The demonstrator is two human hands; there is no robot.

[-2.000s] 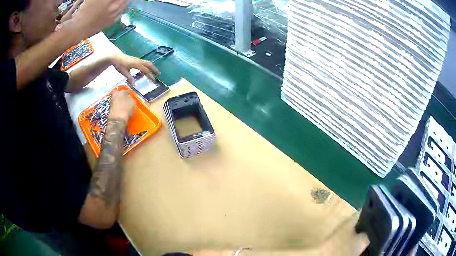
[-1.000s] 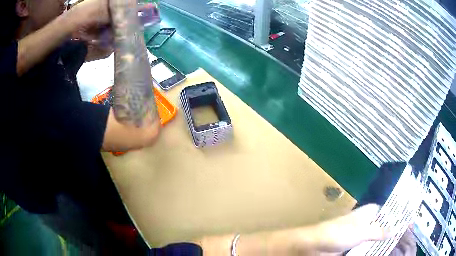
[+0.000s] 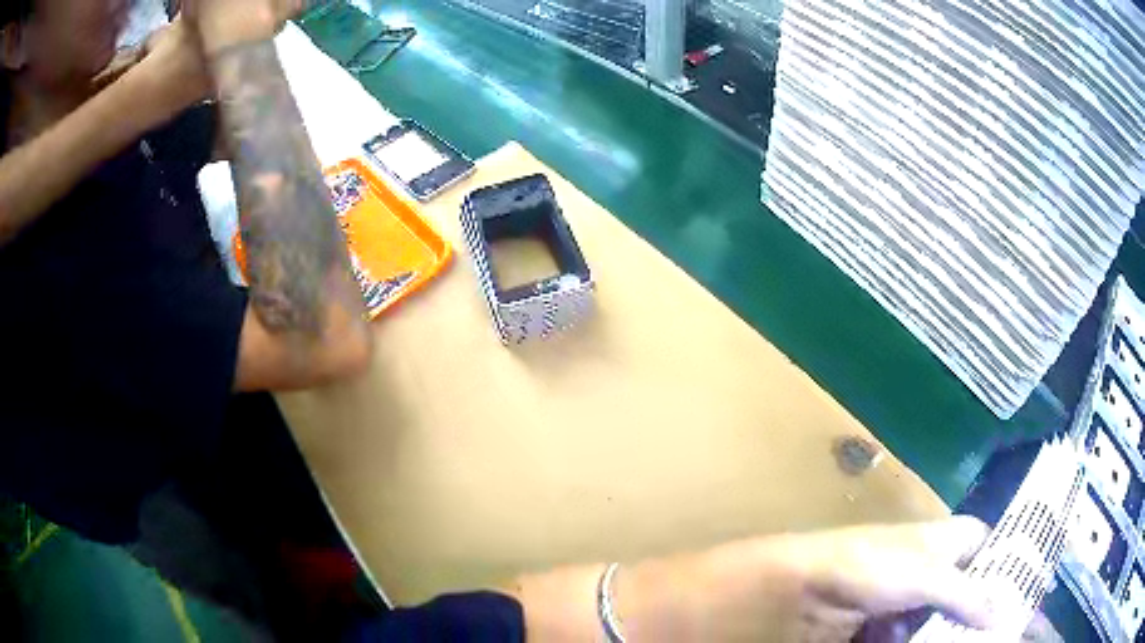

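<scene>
A stack of phone middle frames is at the lower right, its edges showing as light and dark stripes. My left hand, with a bracelet at the wrist, reaches in from the bottom and grips the stack's near side. My right hand shows only as a small, blurred bit behind the stack at the bottom edge, so its grip cannot be made out. Another stack of middle frames lies on the tan board, its window facing up.
A neighbour in black sits at left, tattooed forearm beside an orange parts tray. Single frames lie beyond it and on the green bench. Stacked blister trays stand at right, with a loaded tray.
My left hand has come in from the bottom onto the stack, which was fanned in separate pieces and now shows its striped edges. The neighbour's tattooed forearm has lifted from the orange tray.
</scene>
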